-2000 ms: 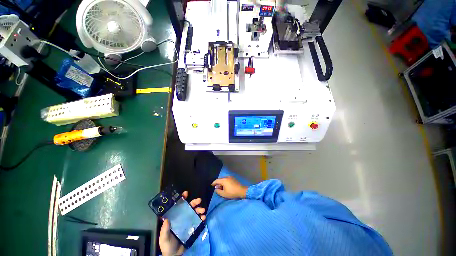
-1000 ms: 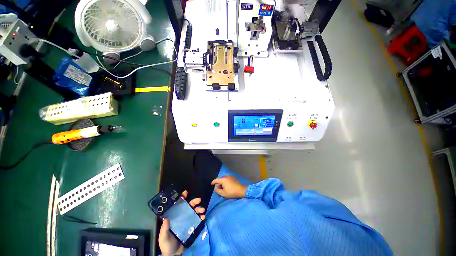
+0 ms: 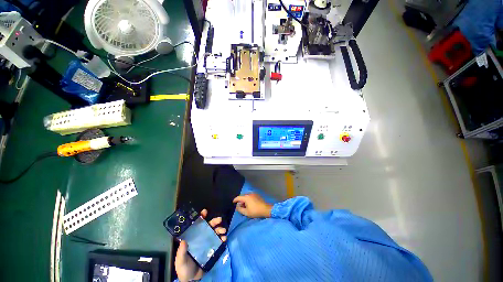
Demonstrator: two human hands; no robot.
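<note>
My left hand (image 3: 190, 263) holds a phone or phone back housing (image 3: 202, 242) beside the bench edge, thumb on one side and fingers on the other. Its end with round camera rings points up and left, and its flat face is bright and silvery. My right hand (image 3: 254, 205) rests near my lap with fingers curled; nothing shows in it, but whether it is fully closed is unclear. A white bench machine (image 3: 331, 121) with a lit touchscreen (image 3: 280, 139) and a brass-coloured fixture (image 3: 246, 71) stands in front of me.
On the green bench (image 3: 151, 204) lie a dotted white strip (image 3: 100, 206), an orange-handled tool (image 3: 85, 147) on a dark round holder, a pale yellow perforated block (image 3: 88, 117), thin strips (image 3: 57, 237), a black tray (image 3: 160, 264) and a fan (image 3: 124, 25). A red object (image 3: 450, 52) stands at right.
My hands and the phone stay almost still. On the machine, parts at the top near the right-hand fixture have shifted, and a dark cable now crosses beside the small displays.
</note>
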